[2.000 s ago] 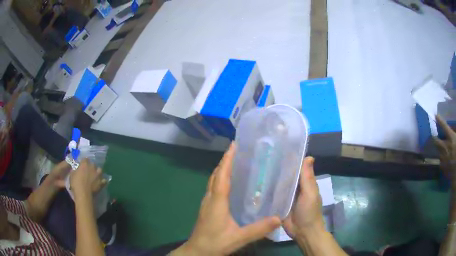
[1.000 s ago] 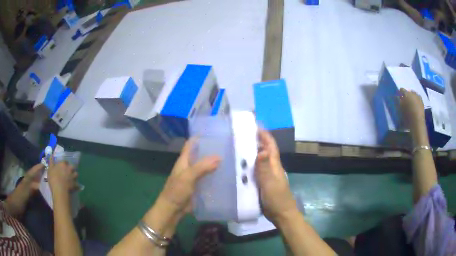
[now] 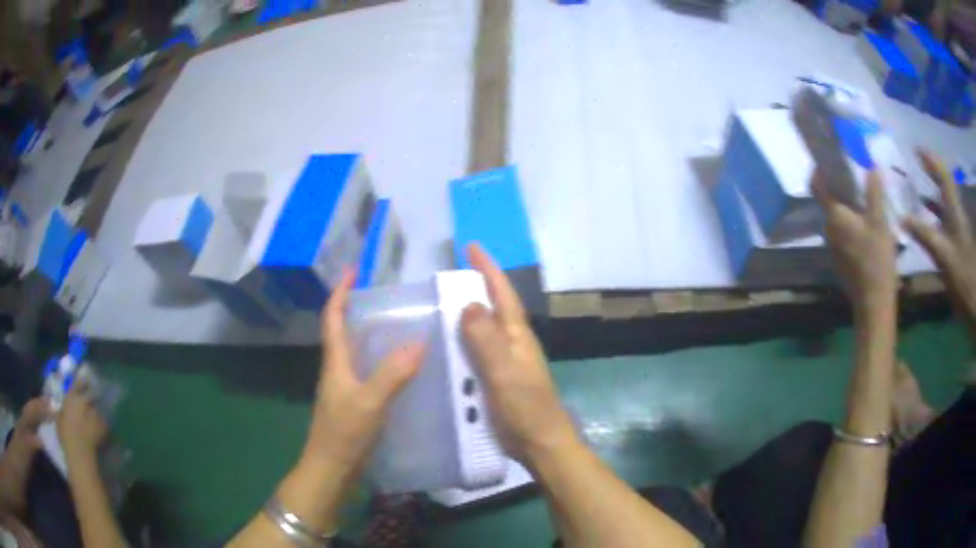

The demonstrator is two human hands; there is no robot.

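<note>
The white unit with a frosted translucent body is held between both hands above the lap. Its white base band, with two dark holes and a ribbed lower edge, faces up and right. My left hand grips the frosted side, thumb on top. My right hand grips the white band, its thumb on the band's upper part. A white carton piece shows partly behind the unit's lower end; the rest is hidden.
Blue and white cartons stand at the white table's near edge, left of centre. A blue carton stands ahead. Stacked cartons stand right, beside a neighbour's hands holding a blurred item. Another neighbour's hands hold a blue-and-white part at left.
The unit has turned from its broad frosted face to show its white band. The view has shifted right. The right neighbour's hand has left the stacked cartons and now holds a blurred item.
</note>
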